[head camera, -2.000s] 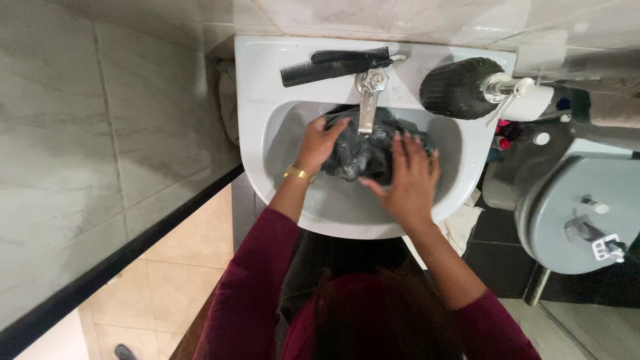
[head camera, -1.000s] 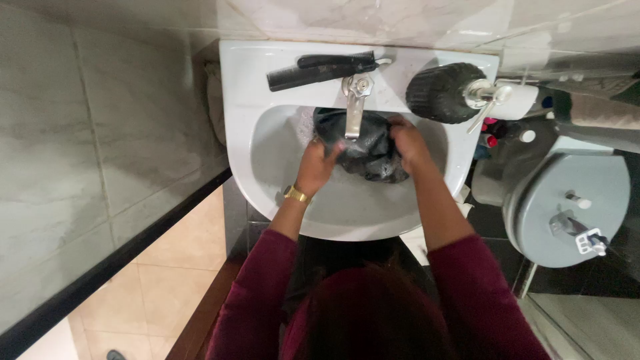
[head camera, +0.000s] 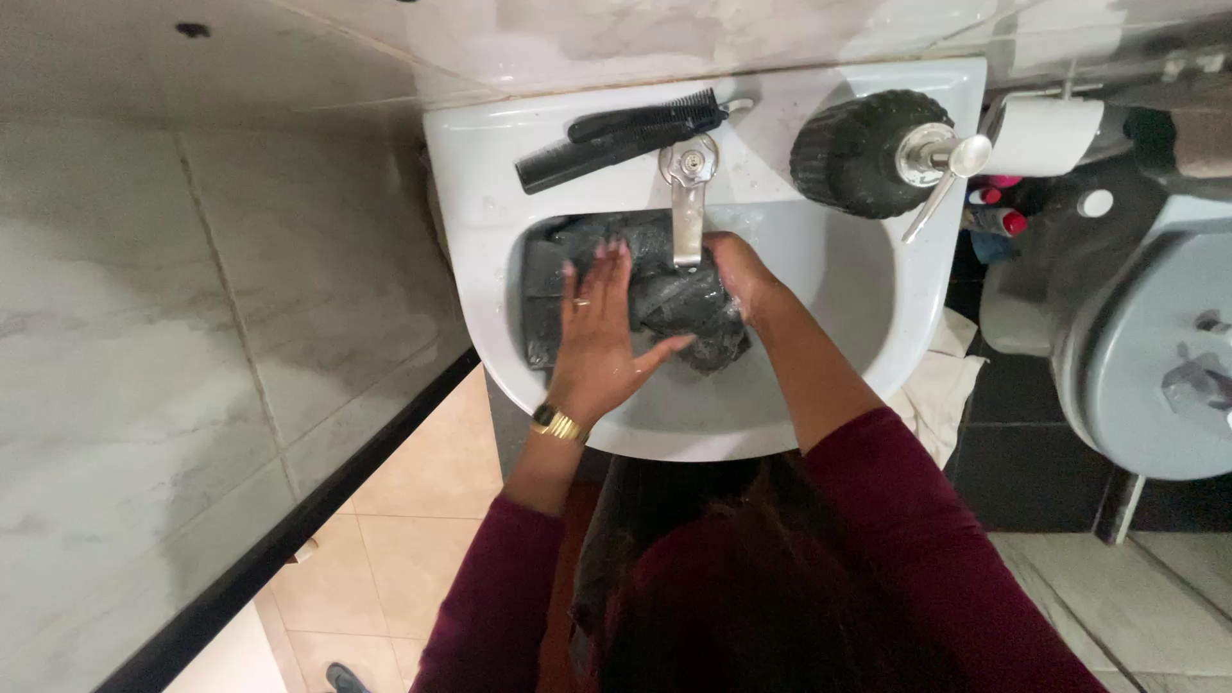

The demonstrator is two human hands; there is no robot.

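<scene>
A wet dark grey cloth (head camera: 674,298) lies bunched in the white sink (head camera: 712,445), under the metal faucet (head camera: 689,207). My left hand (head camera: 602,342), with a gold watch at its wrist, rests on the cloth's left part, palm down and fingers apart. At the cloth's right edge, beside the faucet spout, is my right hand (head camera: 746,274); its fingertips are partly hidden, and whether they pinch the fabric is unclear. Drops of water show on the cloth and around the right hand.
Black combs (head camera: 616,140) lie on the sink's back ledge, left of the faucet base. A dark ribbed soap dispenser (head camera: 866,154) stands at the right rear. Beyond it are a toilet paper roll (head camera: 1044,135) and a toilet lid (head camera: 1169,356). A tiled wall bounds the left.
The cloth has spread to the left side of the basin. My left hand has moved left and now lies flat on it with fingers spread. My right hand is now nearer the spout.
</scene>
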